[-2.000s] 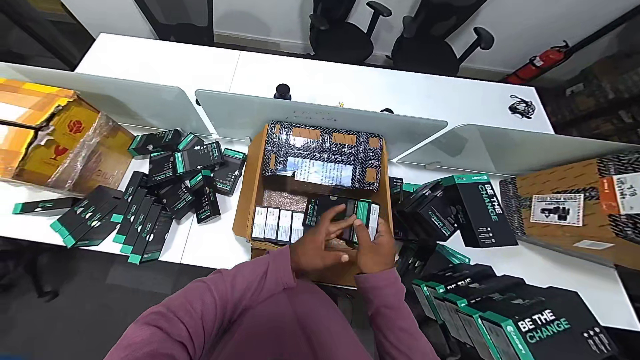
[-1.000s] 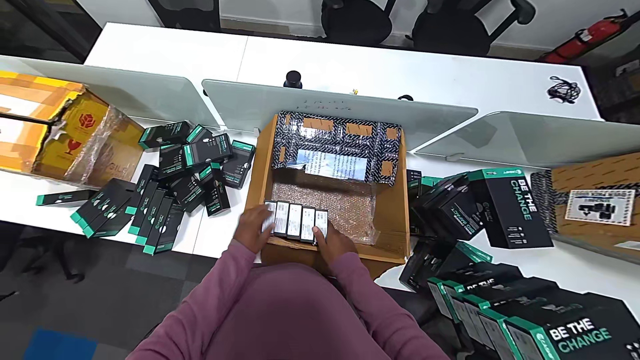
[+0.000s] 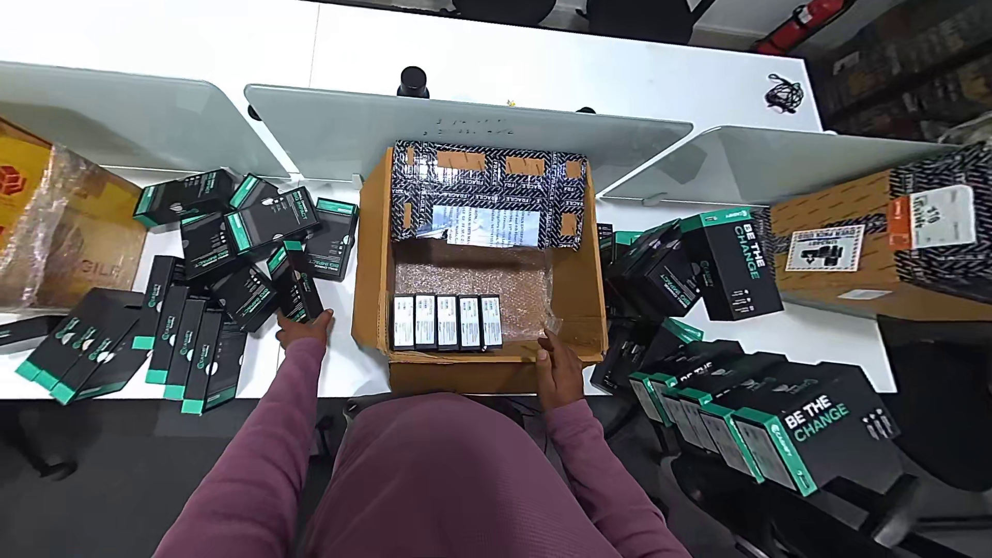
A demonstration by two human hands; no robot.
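My left hand (image 3: pixel 304 327) grips the lower end of a small black box with a green edge (image 3: pixel 297 285), at the right of a heap of similar black boxes (image 3: pixel 273 220). My right hand (image 3: pixel 558 370) rests at the near right rim of an open cardboard carton (image 3: pixel 373 256), its fingertips at the bubble wrap there; it holds no box. Inside the carton, several black boxes with white labels (image 3: pixel 446 322) stand in a row at the near left, on bubble wrap (image 3: pixel 480 277). The carton's far flap (image 3: pixel 488 190) bears printed tape.
A yellow-taped carton (image 3: pixel 85 232) stands at the far left. Larger black boxes (image 3: pixel 732 267) and a row of them (image 3: pixel 821 418) lie right of the open carton, with another taped carton (image 3: pixel 833 232) beyond. Glass dividers (image 3: pixel 465 116) run behind.
My left hand has left the row of boxes in the carton and moved left to the heap. My right hand has moved right, from the row to the carton's near right rim.
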